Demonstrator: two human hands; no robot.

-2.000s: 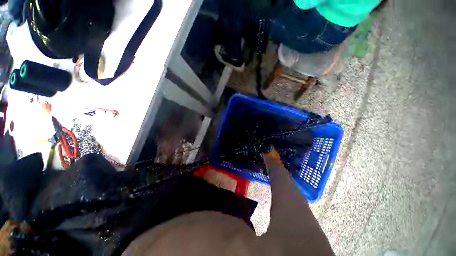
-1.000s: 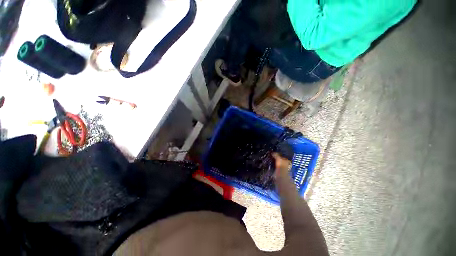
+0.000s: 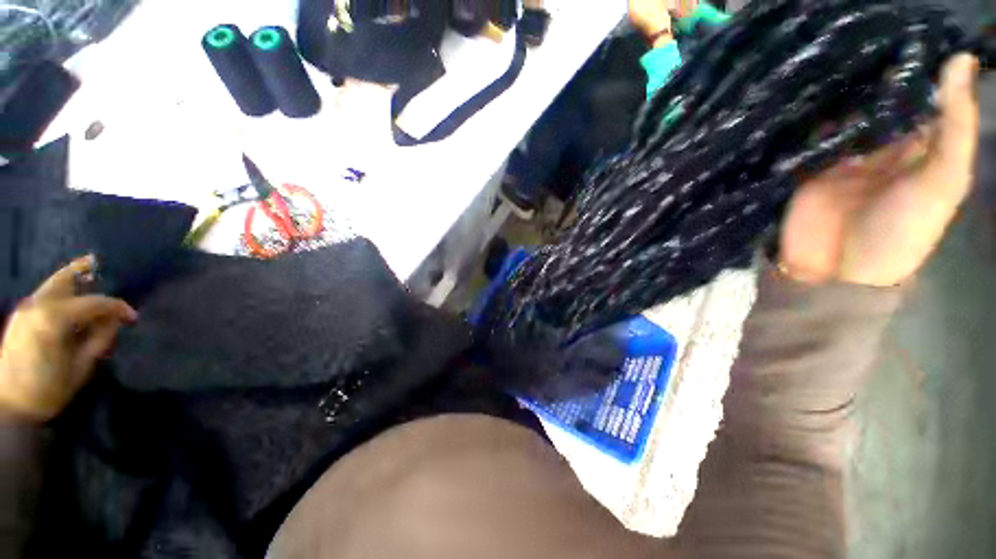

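My right hand [image 3: 879, 197] is raised at the upper right and holds up a large bundle of loose trim [image 3: 699, 164], black with pale specks. The bundle slants down to the left toward the blue basket [image 3: 633, 420] on the floor, hiding much of it. A dark textured garment [image 3: 262, 317] lies over the table edge and my lap, with a few shiny specks on it. My left hand [image 3: 60, 339] is at the left edge over the garment, thumb and index finger close together. I cannot tell if it pinches anything.
On the white table [image 3: 360, 175] are orange-red handled scissors [image 3: 282, 213], two black thread cones [image 3: 262, 71] with green ends, and a black bag [image 3: 377, 44] with its strap. Another person's hand [image 3: 650, 16] and green sleeve show at the top.
My right hand has risen from the basket with the bundle of trim. My left hand has come into view at the left. The view has shifted, so the table things appear further right.
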